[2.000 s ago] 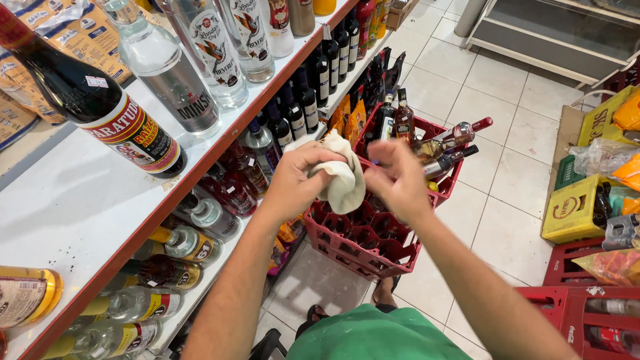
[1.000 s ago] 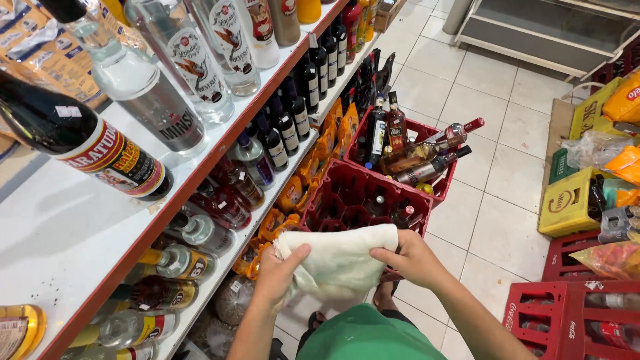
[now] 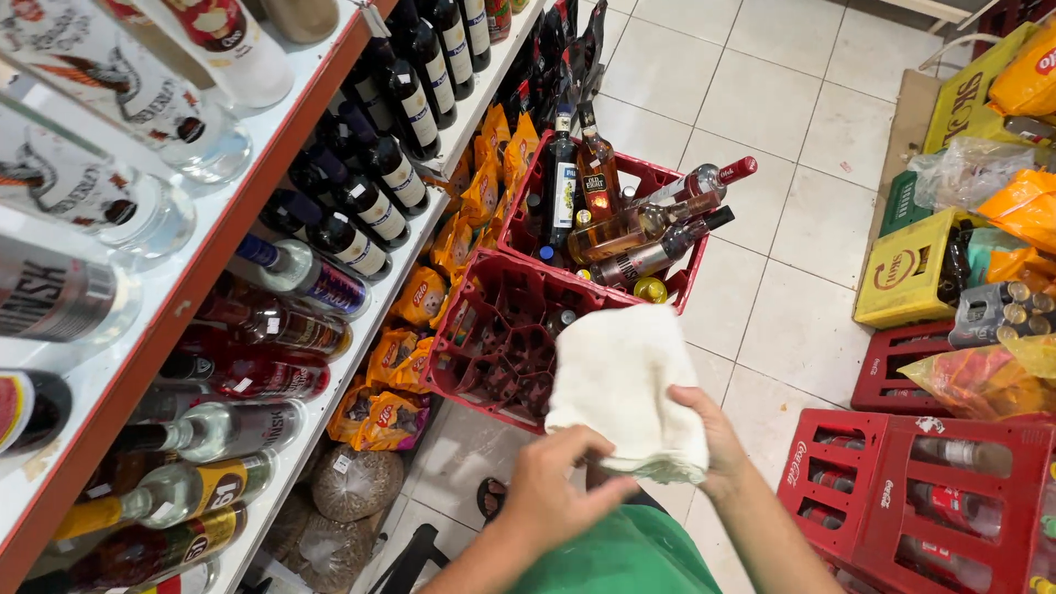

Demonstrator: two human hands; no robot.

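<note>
A folded white cloth (image 3: pixel 631 388) is held up in front of my green shirt. My right hand (image 3: pixel 714 437) grips its right edge, with the thumb on top. At its lower left corner, my left hand (image 3: pixel 561 483) has thumb and fingers spread around the edge; whether they press on the cloth is hard to tell. Beyond the cloth stands a red plastic bottle crate (image 3: pixel 495 330) with mostly vacant compartments, partly hidden by it. Behind that, a second red crate (image 3: pixel 689 276) holds several liquor bottles, some leaning to the right.
On the left, a red-edged white shelf (image 3: pixel 272 157) carries glass bottles, with more bottles on the shelf below (image 3: pixel 338 371). Orange snack bags (image 3: pixel 421 295) line its lower side. At right stand a yellow crate (image 3: pixel 895 272) and red Coca-Cola crates (image 3: pixel 887 487). White floor tiles (image 3: pixel 792 313) lie between.
The cloth was bunched two seconds ago, then stretched between both hands; now it is a smaller folded pad. The view has shifted toward the crates.
</note>
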